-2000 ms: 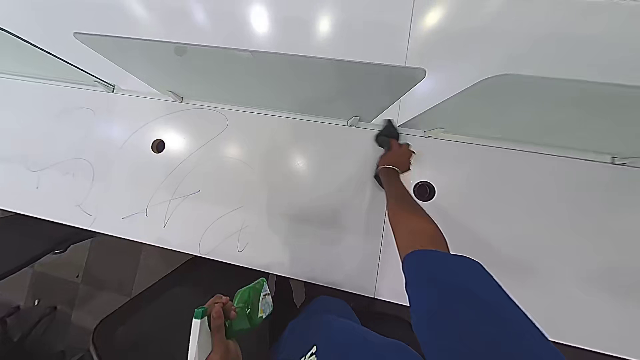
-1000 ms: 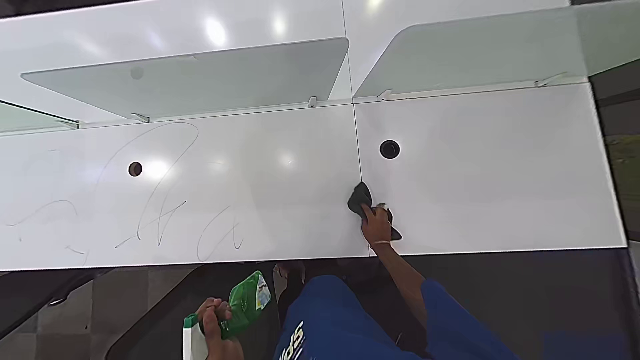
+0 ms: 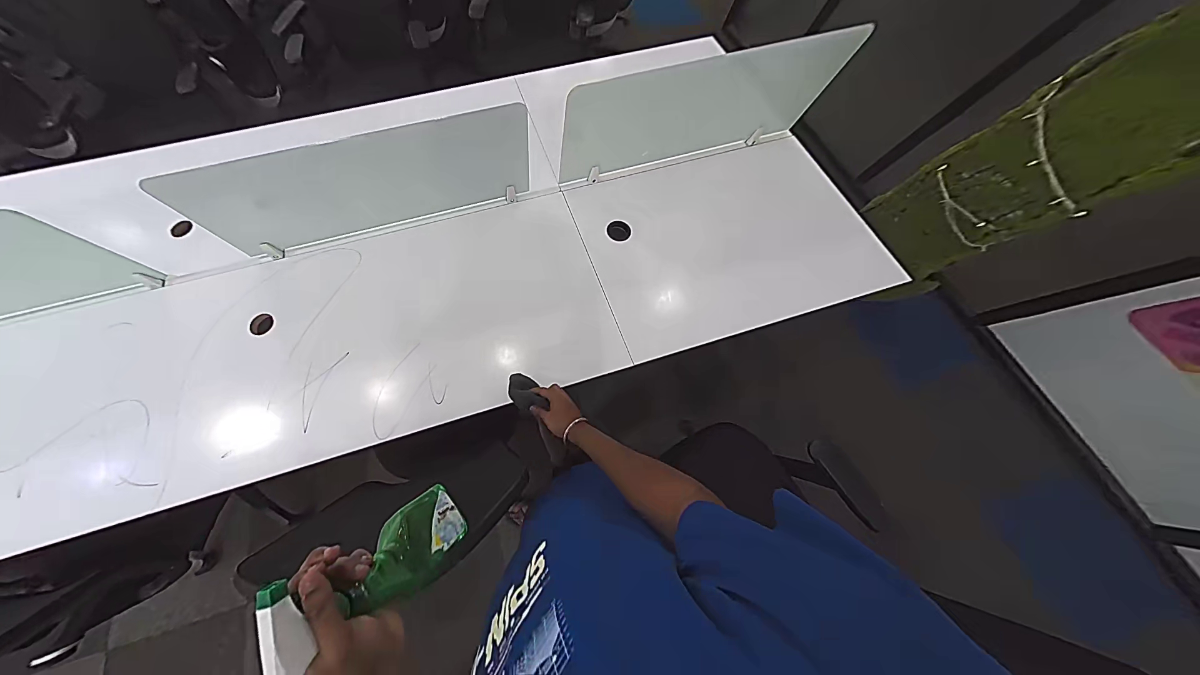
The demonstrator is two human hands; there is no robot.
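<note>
My right hand (image 3: pixel 559 412) is closed on a dark cloth (image 3: pixel 527 392) at the near edge of the white desk (image 3: pixel 450 309), right of the drawn lines. My left hand (image 3: pixel 339 600) grips a green spray bottle (image 3: pixel 412 548) by its neck, low in front of the desk; the bottle has a white and green spray head (image 3: pixel 281 623) and is tilted. Thin dark scribbled lines (image 3: pixel 323 384) run over the left part of the desktop.
Frosted glass dividers (image 3: pixel 375 178) stand along the desk's middle on small clamps. Round cable holes (image 3: pixel 619 231) pierce the top. Black chairs (image 3: pixel 722 459) are at the near side. A green mossy panel (image 3: pixel 1012 169) and a white board (image 3: pixel 1106 403) lie to the right.
My right hand has moved with the cloth from beside the dividers to the desk's near edge. The left hand still holds the bottle. The view has turned and shows more at the right.
</note>
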